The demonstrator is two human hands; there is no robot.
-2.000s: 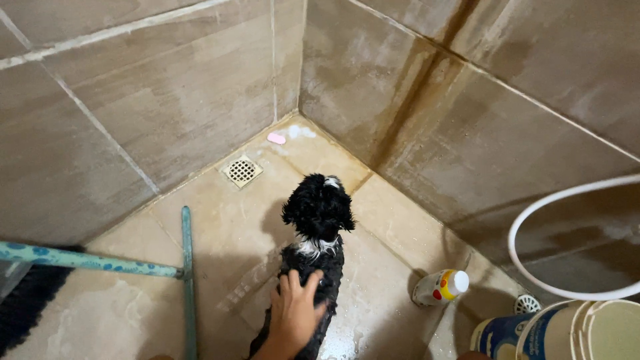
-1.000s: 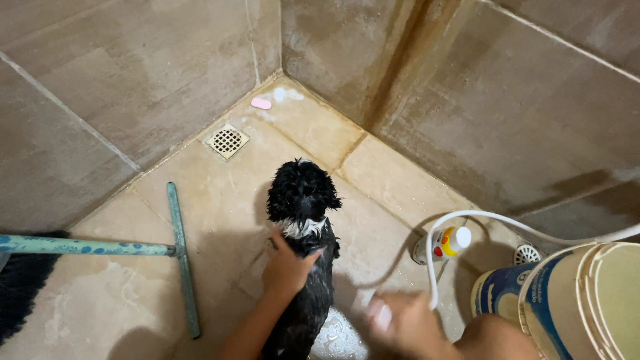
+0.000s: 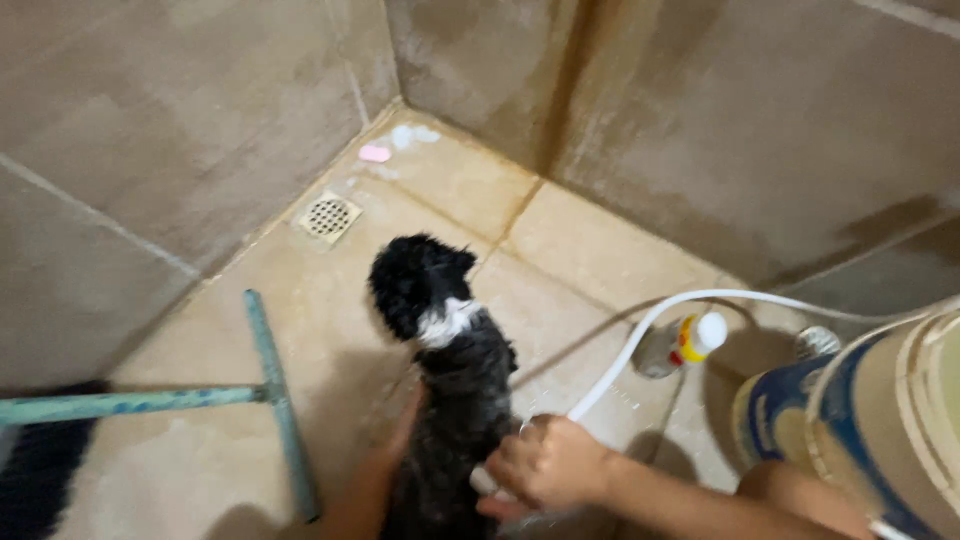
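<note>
A wet black dog [image 3: 457,397] with a white neck patch is on the tiled floor, its back toward me. My left hand [image 3: 409,427] lies along the dog's left side, its fingers partly hidden by the body. Close to the dog's right side, my right hand [image 3: 536,465] is closed around a white shower sprayer [image 3: 484,480], only partly visible. From that hand a white hose [image 3: 630,345] curves up and off to the right. Fine water drops show near the hand.
A capped bottle [image 3: 679,345] stands right of the dog, beside plastic buckets [image 3: 847,420] and a round drain [image 3: 817,343]. A square floor drain [image 3: 330,217] and pink soap [image 3: 375,154] are near the corner. At left are a green squeegee [image 3: 281,405] and a black brush [image 3: 45,465].
My left hand has moved from the dog's back to its left side. My right hand, out of view two seconds ago, is now beside the dog with the sprayer. The dog's head has turned.
</note>
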